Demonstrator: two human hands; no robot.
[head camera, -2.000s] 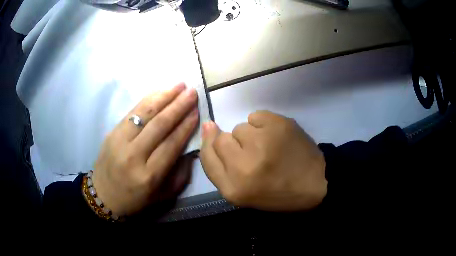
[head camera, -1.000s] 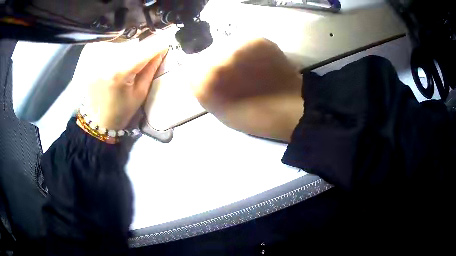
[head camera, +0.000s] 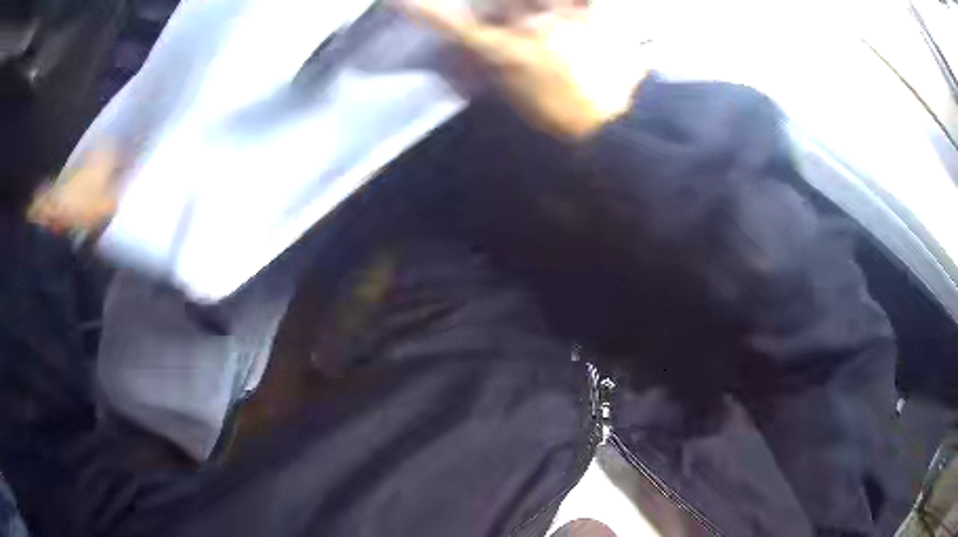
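A pale fabric panel (head camera: 242, 178) spans the upper left, creased and slanting, overexposed in parts. My left hand (head camera: 79, 199) is small and blurred at the panel's left edge. The fabric hides its fingers, so its grip does not show. My right hand (head camera: 536, 68) is blurred at the top centre, near the panel's right end and partly cut off by the picture's top edge. Its fingers cannot be made out. A grey fabric piece (head camera: 168, 357) hangs below the pale panel at the left.
My dark sleeve and jacket with a zip (head camera: 601, 399) fill the middle and lower part. A bright, overexposed tabletop (head camera: 840, 73) with a curved edge lies at the upper right. The far left is dark. The machine head is not in view.
The view has swung down towards my lap. My hands have moved from beside the needle area; the left is now at far left, the right at top centre. The pale panel now shows slanting at upper left.
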